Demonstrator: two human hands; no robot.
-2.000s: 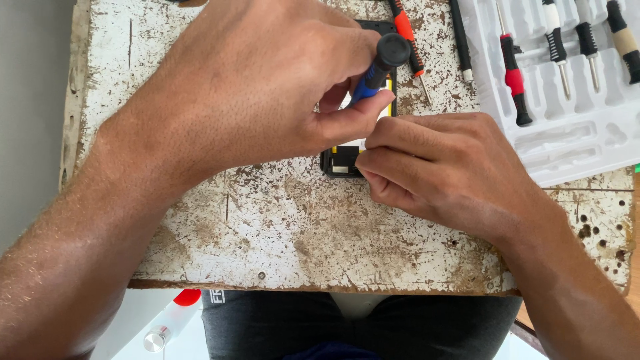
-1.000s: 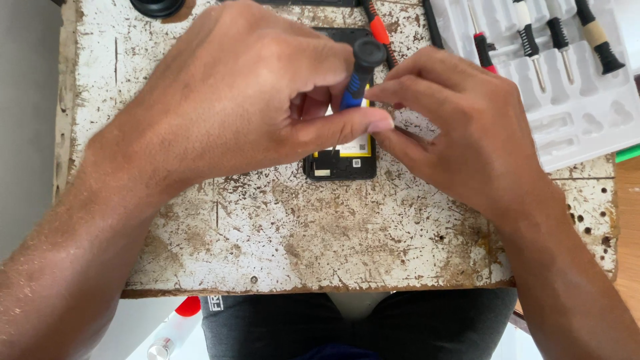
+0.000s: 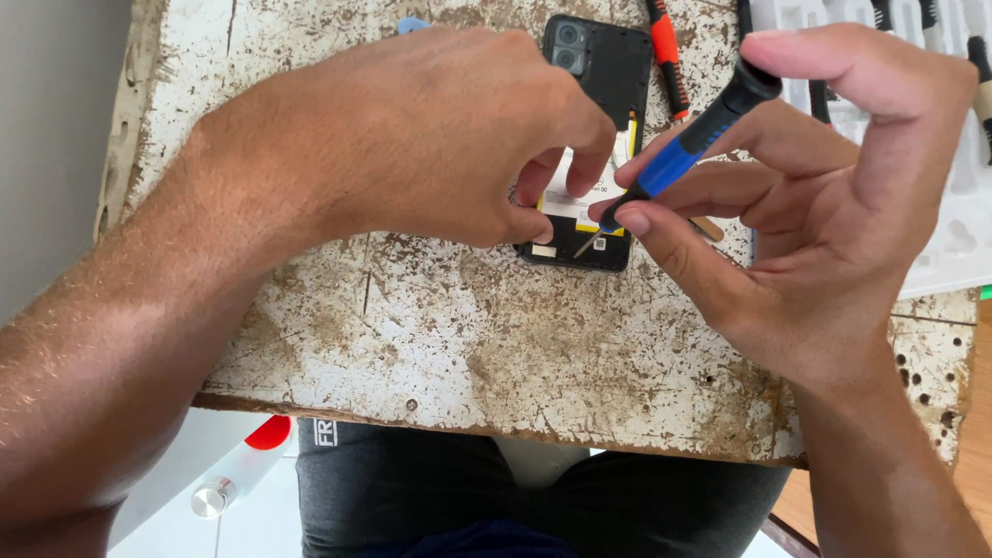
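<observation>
My right hand (image 3: pixel 821 209) holds a blue and black precision screwdriver (image 3: pixel 673 164) at a slant, its thin tip over the lower end of an opened smartphone (image 3: pixel 601 77). The phone lies flat with its camera lenses at the far end and a white, yellow-edged battery (image 3: pixel 570 203) showing. My left hand (image 3: pixel 434 139) rests over the phone's left side, thumb near its lower left corner, fingers curled above the battery; whether it holds anything small cannot be seen.
A red and black screwdriver (image 3: pixel 665 39) lies right of the phone. A white plastic tool tray (image 3: pixel 945 248) with several tools is at the right. A blue piece (image 3: pixel 412 25) lies beyond my left hand. The worn wooden tabletop (image 3: pixel 434 333) ends at a rough front edge.
The blue screwdriver was upright in my left hand; now my right hand holds it, tilted. My left fingers have come off it and sit lower over the phone.
</observation>
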